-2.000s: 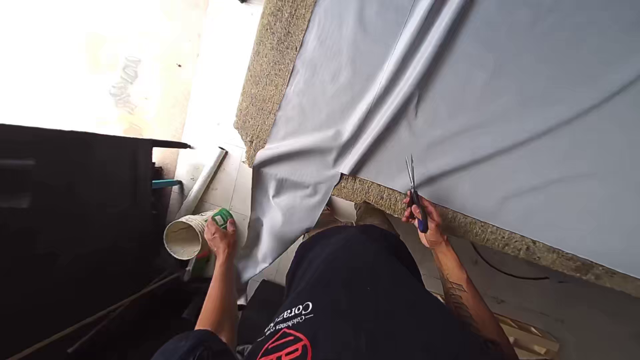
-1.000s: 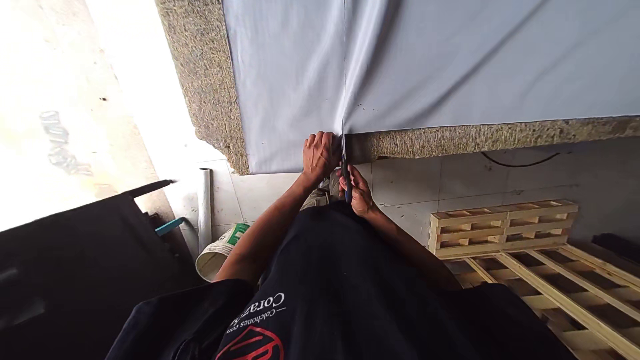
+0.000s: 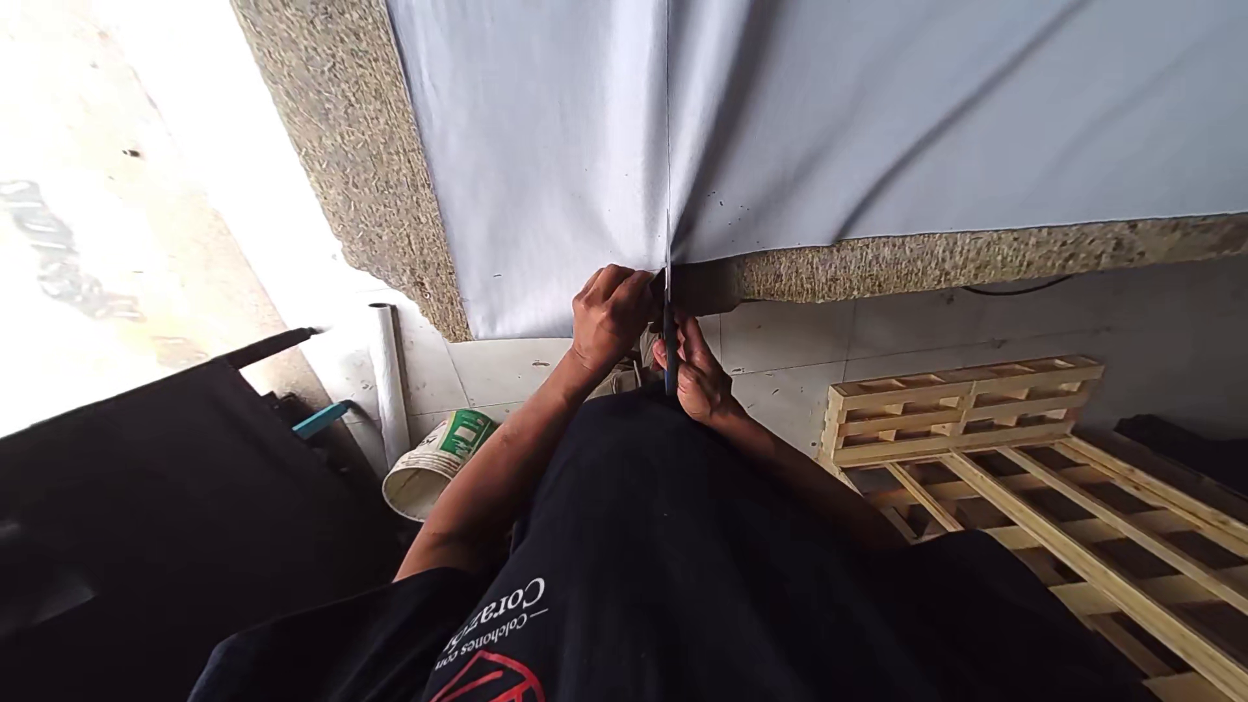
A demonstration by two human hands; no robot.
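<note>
A light grey fabric sheet (image 3: 546,146) lies over a flecked fibre board or pad (image 3: 351,146), whose edges stick out at left and along the near side. My left hand (image 3: 612,314) grips the near edge of the fabric, its fingers curled. Just right of it, my right hand (image 3: 697,366) holds scissors (image 3: 670,336) with dark handles. The blades point away from me, at the fabric's near edge, in line with a long thin line running up the sheet. How far the blades are apart cannot be told.
A white bucket with a green label (image 3: 439,463) lies tilted at lower left, beside a pale tube (image 3: 390,390) and a large black panel or item (image 3: 175,526). Slatted wooden frames (image 3: 965,409) stand and lie at right on the tiled floor. A dark cable (image 3: 1019,290) shows beyond the near edge.
Two seconds ago my hands were far apart, the left near the bucket, the right holding the scissors up. Both hands have come together at the fabric's near edge. The view has turned.
</note>
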